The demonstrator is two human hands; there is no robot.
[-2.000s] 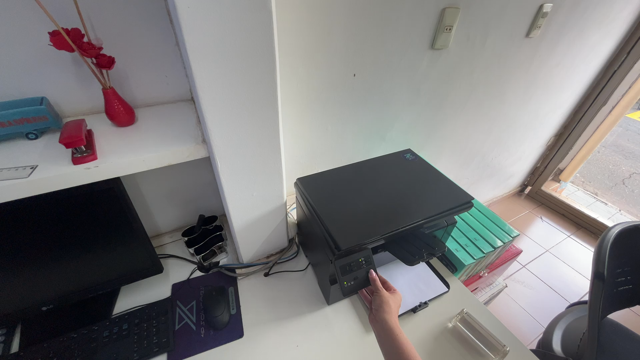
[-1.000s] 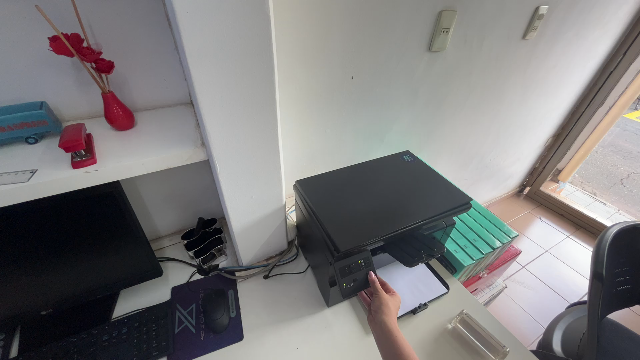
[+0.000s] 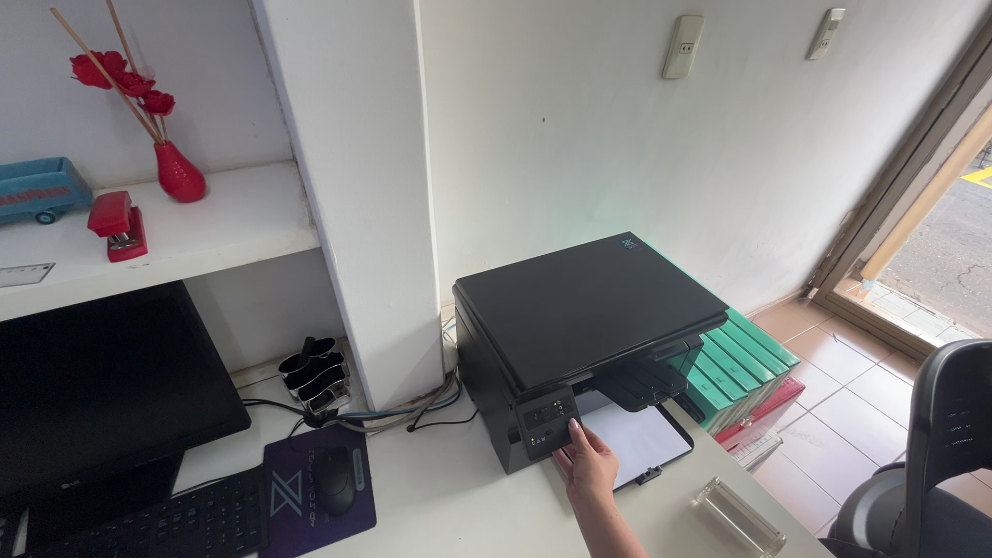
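A black printer with a flat scanner lid stands on the white desk. One hand, apparently my right hand, reaches up from the bottom edge to the printer's front. Its thumb or a fingertip rests at the lower right edge of the control panel, where small green lights glow; the other fingers curl below and are partly hidden. Nothing is plainly held in it. Just right of the hand, white paper lies in the lowered front tray. My left hand is out of view.
A mouse, keyboard and monitor are at left. Cables run behind the desk. A clear plastic holder lies near the desk edge. Green binders stand beyond the printer; a chair is at right.
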